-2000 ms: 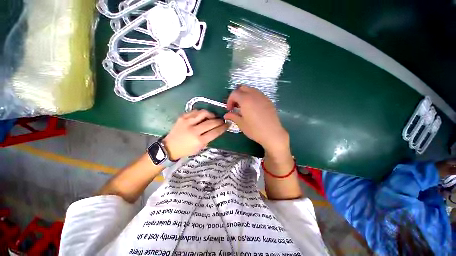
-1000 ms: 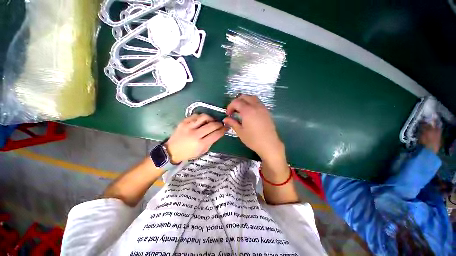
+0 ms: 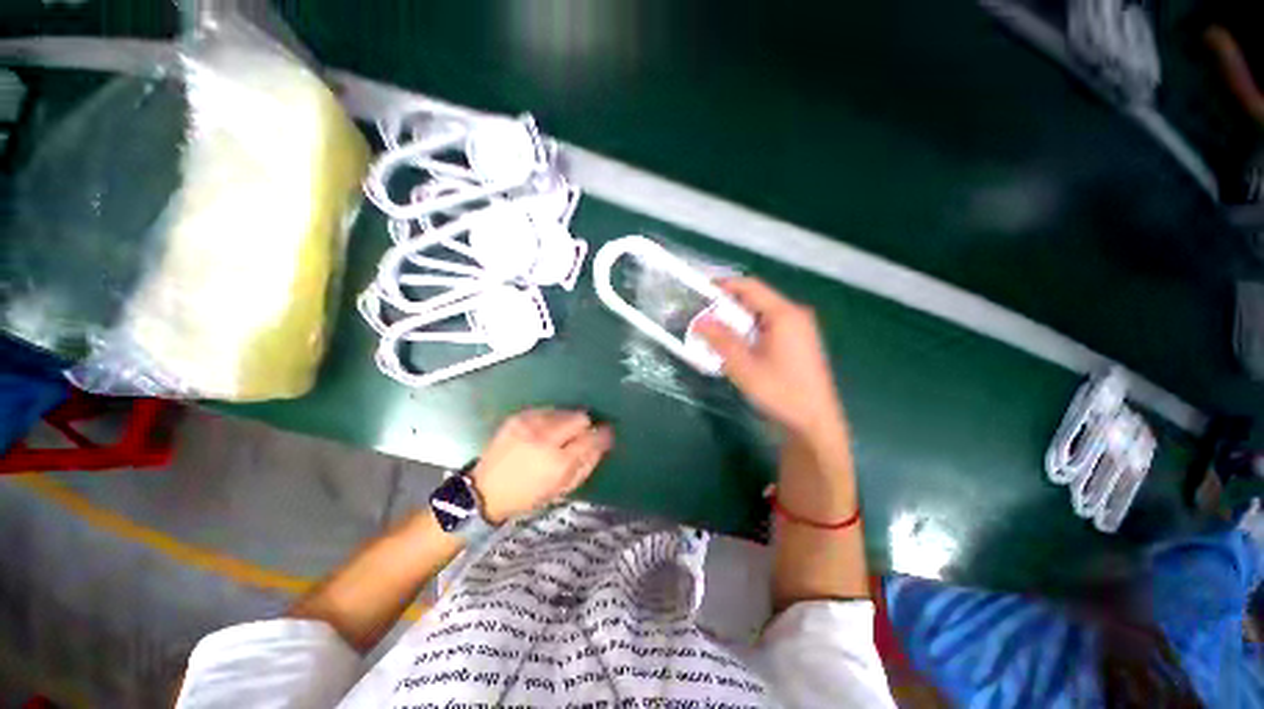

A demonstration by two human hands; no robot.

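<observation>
A white plastic loop frame (image 3: 641, 308) is held up by its disc end over the pile of thin clear strips (image 3: 665, 367). My right hand (image 3: 783, 363), with the red wrist cord, grips the disc end and partly hides it. The strips show through the loop's open middle and below it. My left hand (image 3: 543, 454), with the watch, rests near the front edge of the green tabletop (image 3: 665, 464), away from the frame. Its fingers lie together and no part is seen in it. A stack of white loop frames (image 3: 478, 256) lies left of the pile.
A large film-wrapped pale yellow bundle (image 3: 264, 236) lies at the far left. More loop frames (image 3: 1102, 450) lie at the right near a person in blue (image 3: 998, 637). A pale strip (image 3: 818, 263) runs along the back. More white parts show at the top right.
My right hand has lifted the loop frame forward, away from me, over the strips. My left hand has let go of it. The view has shifted. The neighbour's hand is off the right group.
</observation>
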